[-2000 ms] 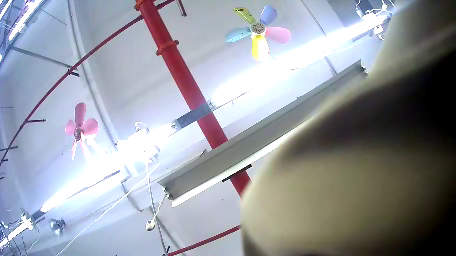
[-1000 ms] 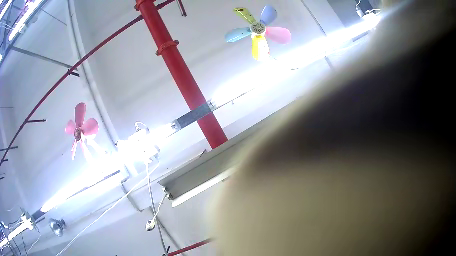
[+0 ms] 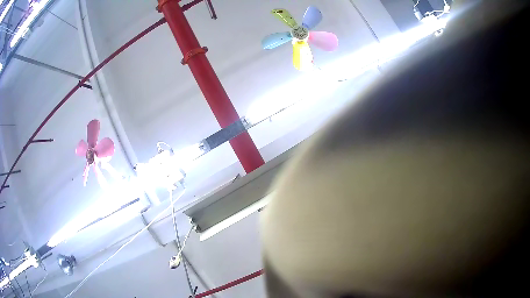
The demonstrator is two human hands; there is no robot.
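Note:
A large, blurred beige shape with a dark upper part (image 3: 395, 215) fills the right side of the view, very close to the lens. I cannot tell what it is. The camera faces the ceiling, and no work piece can be made out. I cannot make out my left hand or my right hand.
A thick red pipe (image 3: 212, 90) crosses the ceiling. A fan with colored blades (image 3: 300, 34) and a pink fan (image 3: 91, 150) hang there. Bright tube lights (image 3: 348, 65) run diagonally. A light fixture (image 3: 232, 206) is partly hidden by the blurred shape, and a white cord hangs below.
The blurred shape first spread left over the fixture and lower red pipe, then shifted slightly back right at its lower edge. The ceiling view has stayed the same.

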